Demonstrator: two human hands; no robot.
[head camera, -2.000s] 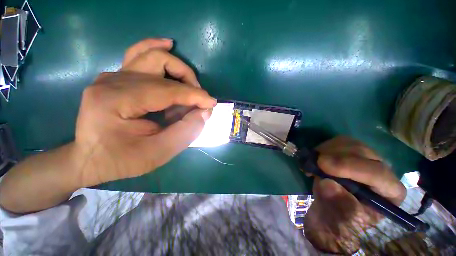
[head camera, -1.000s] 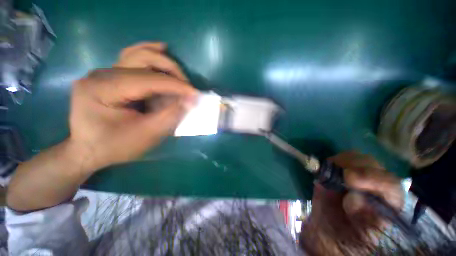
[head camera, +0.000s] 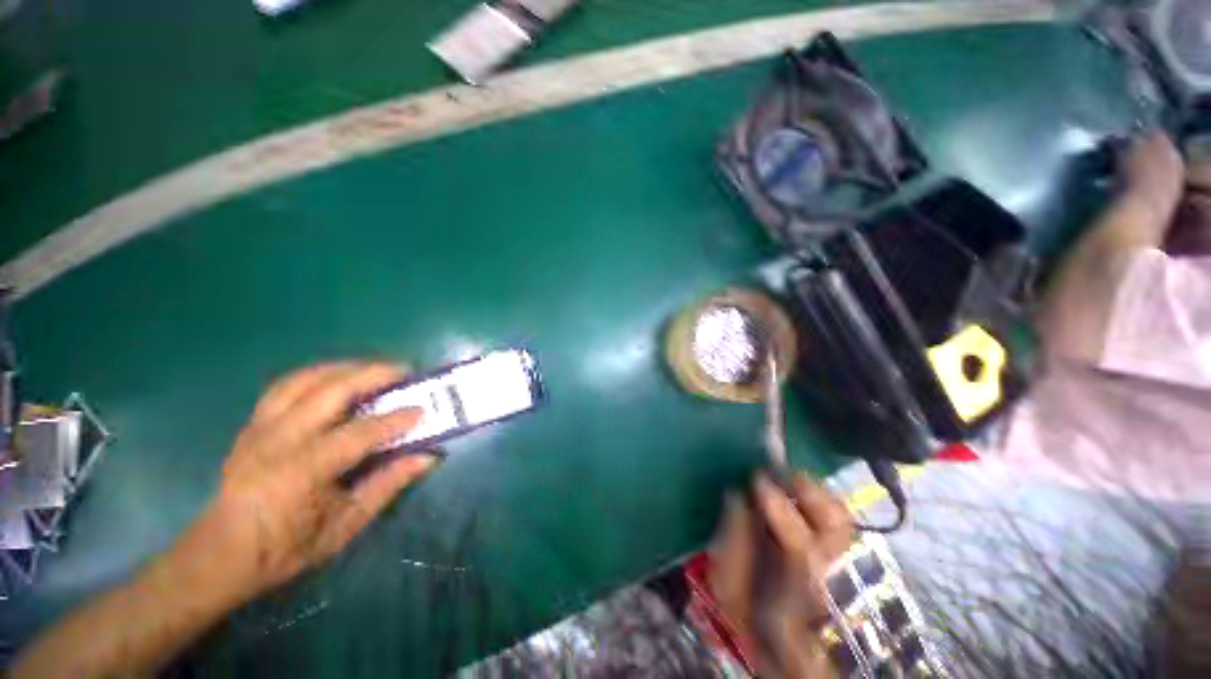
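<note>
My left hand (head camera: 299, 484) holds the left end of the phone unit (head camera: 494, 391) low over the green bench, fingers on top and thumb along its near edge. The unit's face is bright white with a dark edge and a grey strip across the middle. My right hand (head camera: 784, 557), blurred, holds the soldering iron (head camera: 774, 422). Its metal barrel points away from me, with the tip at the right side of the round tan tip-cleaning pot (head camera: 688, 348), which holds shiny silvery material. The iron's handle is mostly hidden by my hand.
A black fan (head camera: 797, 166) and black soldering station with yellow sponge (head camera: 967, 374) stand right of the pot. A loose LCD heap (head camera: 40, 464) lies far left. A pale strip (head camera: 306, 146) crosses the bench; another phone unit (head camera: 485, 43) lies beyond. Another person's arm (head camera: 1109, 259) is far right.
The view has swung to the right and shows more bench. The iron has moved away from the phone unit to the pot. My left hand now lies flatter over the unit's left end.
</note>
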